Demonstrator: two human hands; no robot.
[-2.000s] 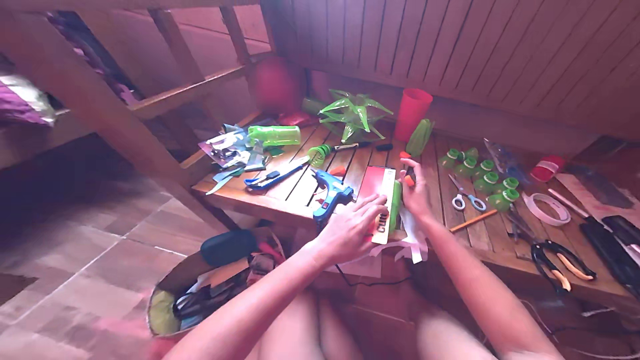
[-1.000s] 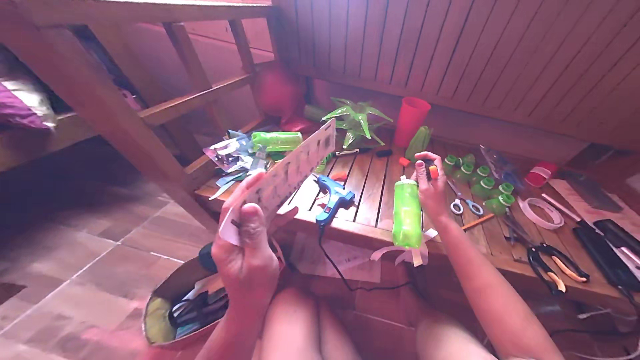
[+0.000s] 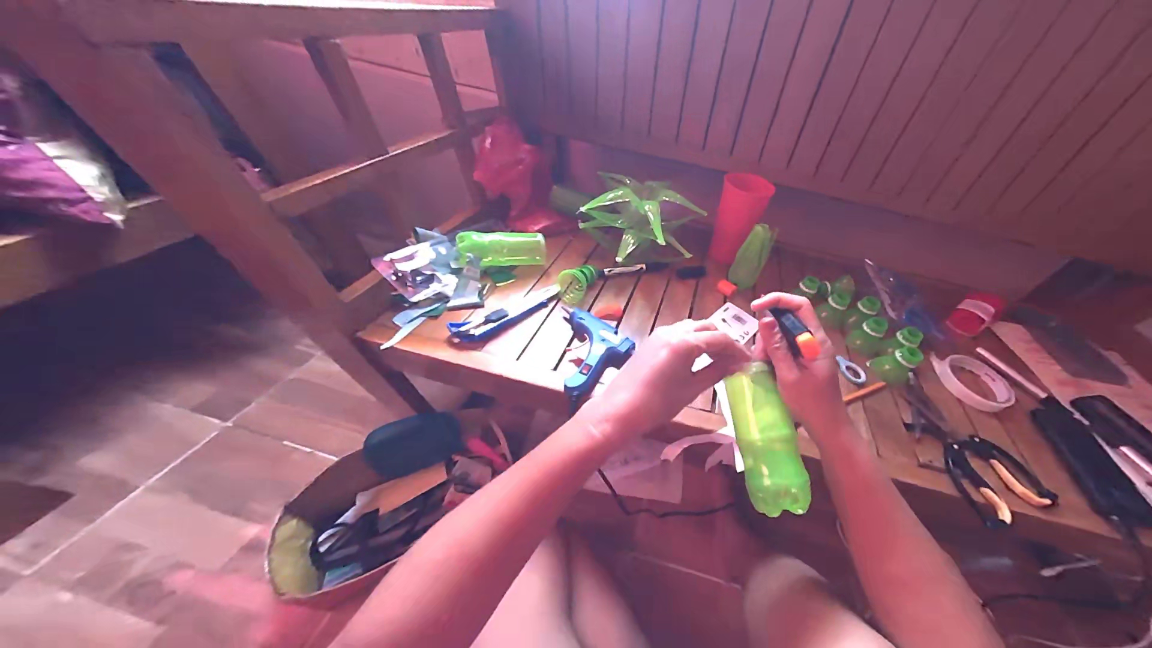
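Observation:
My right hand (image 3: pixel 801 360) grips a dark lighter-like object with an orange end (image 3: pixel 795 333) and is at the neck of a green plastic bottle (image 3: pixel 767 441), which hangs base down over the bench's front edge. My left hand (image 3: pixel 675 360) is beside the neck, its fingers near a white printed card (image 3: pixel 735 322); whether it holds the card or the bottle is unclear. A blue glue gun (image 3: pixel 596 349) lies left of my left hand. Behind it are a green spiral-cut bottle piece (image 3: pixel 577 284) and a blue utility knife (image 3: pixel 504 317).
On the slatted wooden bench (image 3: pixel 450 355) are a green plastic plant shape (image 3: pixel 641 216), a red cup (image 3: pixel 742 216), several bottle tops (image 3: pixel 868 328), a tape roll (image 3: pixel 974 382) and pliers (image 3: pixel 994 477). A filled basket (image 3: pixel 297 540) stands on the floor; a cable hangs below the bench.
My left hand, raised at the left with a long printed card a second ago, has come right to the bottle's neck. The bottle has moved slightly down, out past the bench's edge.

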